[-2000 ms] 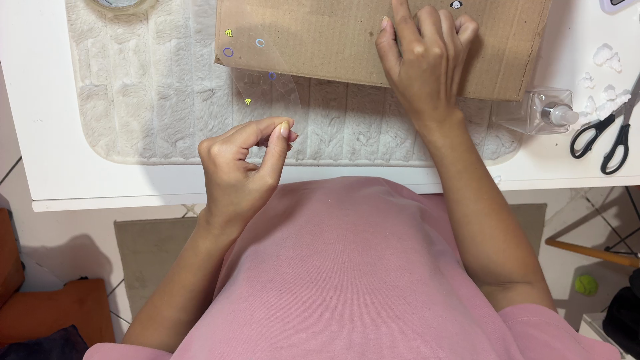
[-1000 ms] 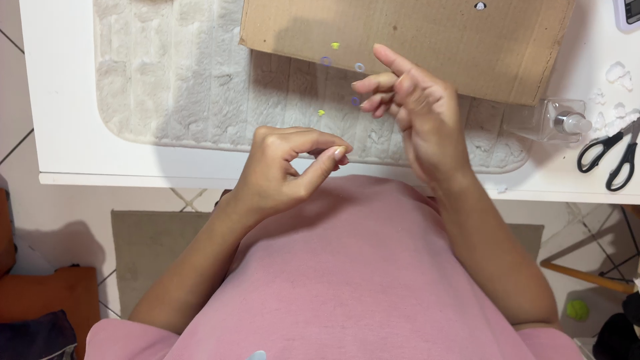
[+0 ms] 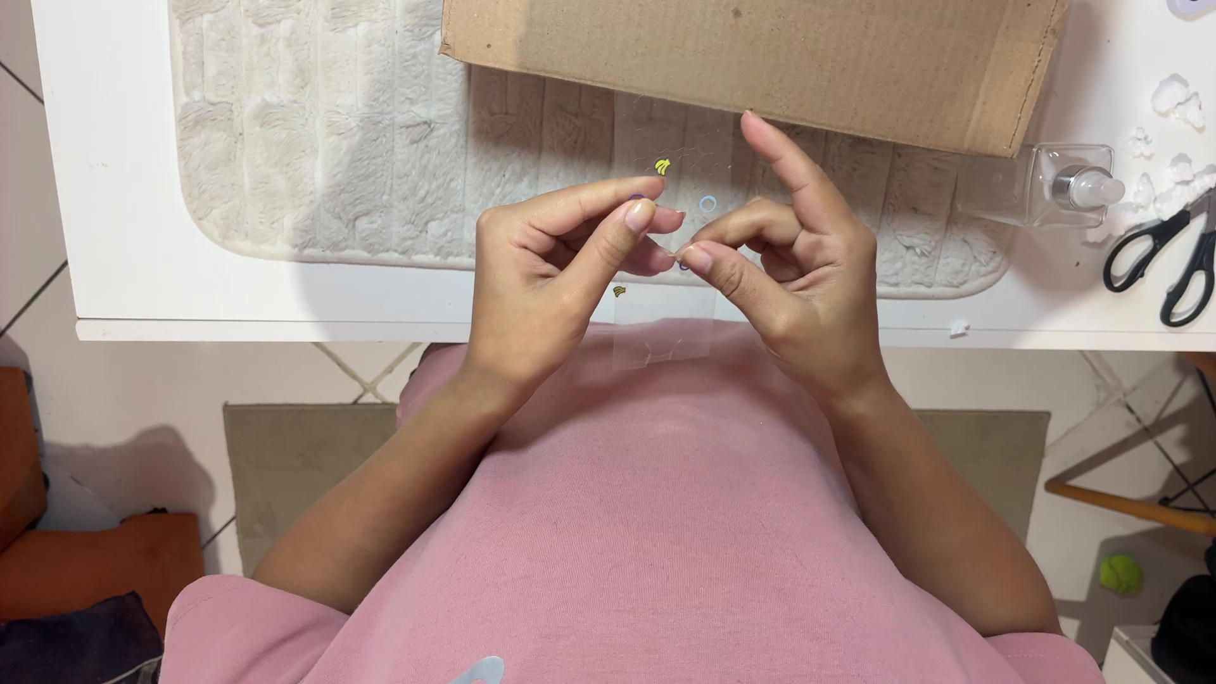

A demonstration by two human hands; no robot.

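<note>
A clear plastic sticker sheet (image 3: 665,328) with a few small stickers hangs between my hands, over the table's front edge. My left hand (image 3: 570,275) pinches it between thumb and forefinger. My right hand (image 3: 798,275) pinches its other side between thumb and a bent finger, the forefinger stretched up. A yellow sticker (image 3: 662,166) and a light blue ring sticker (image 3: 707,203) show on the sheet above the fingertips. Lower down is a small dark yellow sticker (image 3: 619,292). Just beyond my hands lies a cardboard box (image 3: 760,66).
The box rests on a cream plush mat (image 3: 323,171) on a white table (image 3: 123,237). To the right are a clear pump bottle (image 3: 1073,185), black-handled scissors (image 3: 1164,256) and white torn scraps (image 3: 1178,100). A tennis ball (image 3: 1121,574) is on the floor.
My right hand has come down from the box to the sheet and now pinches it beside my left hand. The left hand has kept its hold on the sheet.
</note>
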